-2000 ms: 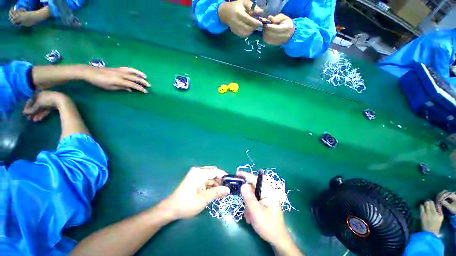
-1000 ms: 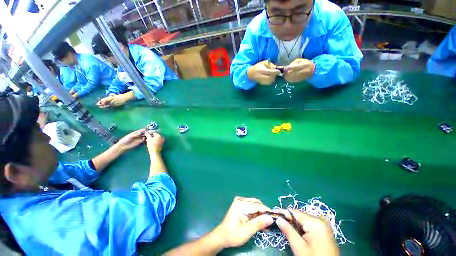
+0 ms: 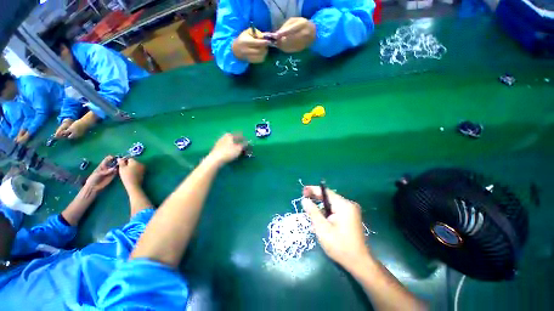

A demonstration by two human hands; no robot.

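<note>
My left hand (image 3: 229,149) reaches out over the bright green strip. It is blurred, with a small dark unit (image 3: 248,151) at its fingertips. My right hand (image 3: 337,228) is over the near worktop with its fingers curled around a slim dark tool (image 3: 326,198), which points up. A tangled heap of white strands (image 3: 290,235) lies on the worktop, partly under my right hand. Another dark unit with white detail (image 3: 262,129) lies on the strip just beyond my left hand.
More dark units (image 3: 182,143) lie singly along the strip, with yellow parts (image 3: 313,114) among them. A black fan (image 3: 461,225) stands at right. A person's hands (image 3: 273,39) work opposite, beside another white heap (image 3: 413,45). Another worker's hands (image 3: 115,170) are at left.
My hands were together around a dark unit; now my left hand has moved forward and left to the strip. My right hand stays near the heap with the tool. The view has shifted.
</note>
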